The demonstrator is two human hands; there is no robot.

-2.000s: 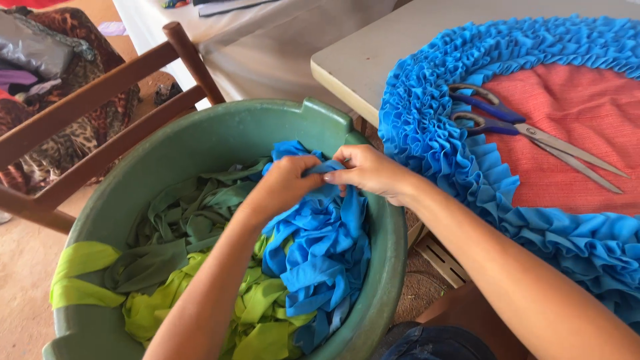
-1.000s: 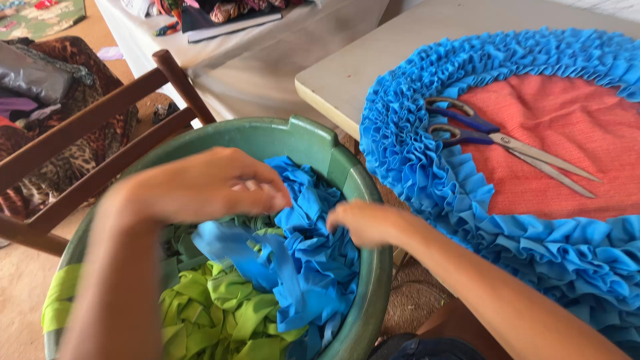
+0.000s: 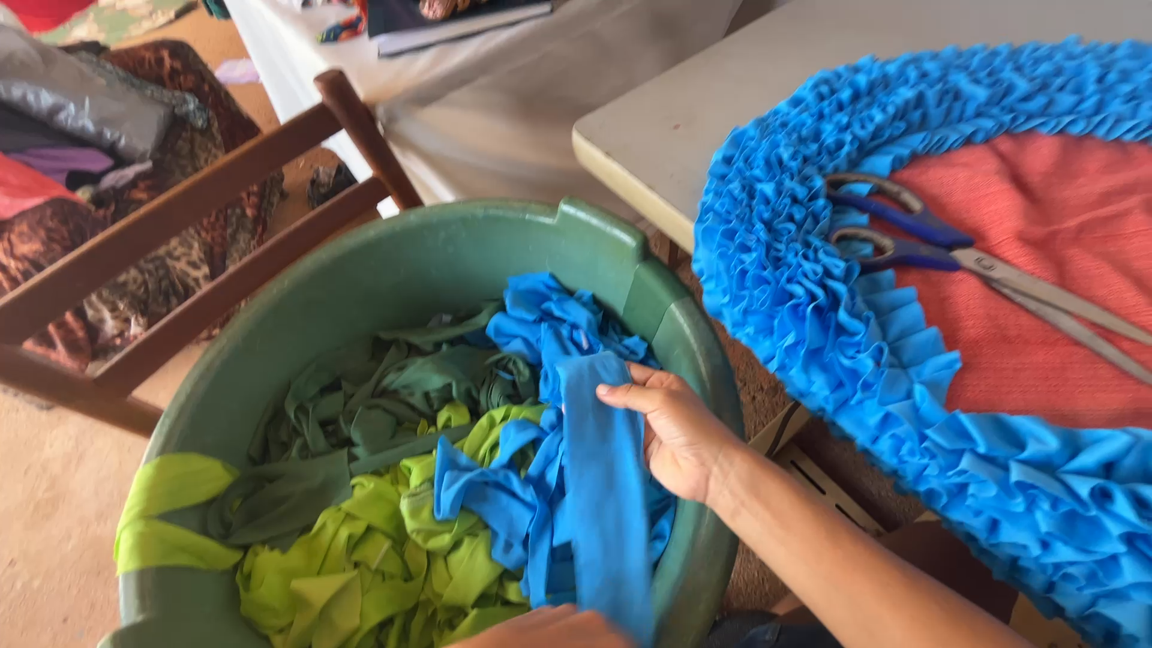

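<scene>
My right hand (image 3: 675, 427) pinches the upper end of a blue fabric strip (image 3: 603, 486) between thumb and fingers, over the green plastic tub (image 3: 432, 238). The strip hangs down towards my left hand (image 3: 549, 630), which shows only in part at the bottom edge; its fingers are hidden. Below lie more blue strips (image 3: 549, 315), lime green strips (image 3: 360, 549) and dark green strips (image 3: 405, 387), some lime ones draped over the rim. On the table at right, scissors (image 3: 954, 256) with blue handles, blades slightly apart, rest on a red cloth (image 3: 1035, 333) edged with blue ruffles (image 3: 774, 234).
A wooden chair back (image 3: 243, 171) stands at the left against the tub. The beige table corner (image 3: 621, 153) juts out behind the tub. Further back are a cloth-covered table (image 3: 486, 117) with a book-like item on it, and patterned fabrics (image 3: 198, 225) heaped at far left.
Both hands were together on blue fabric in the tub, then moved apart. My left hand has since moved down to the frame's bottom edge, and a blue strip now hangs from my right hand.
</scene>
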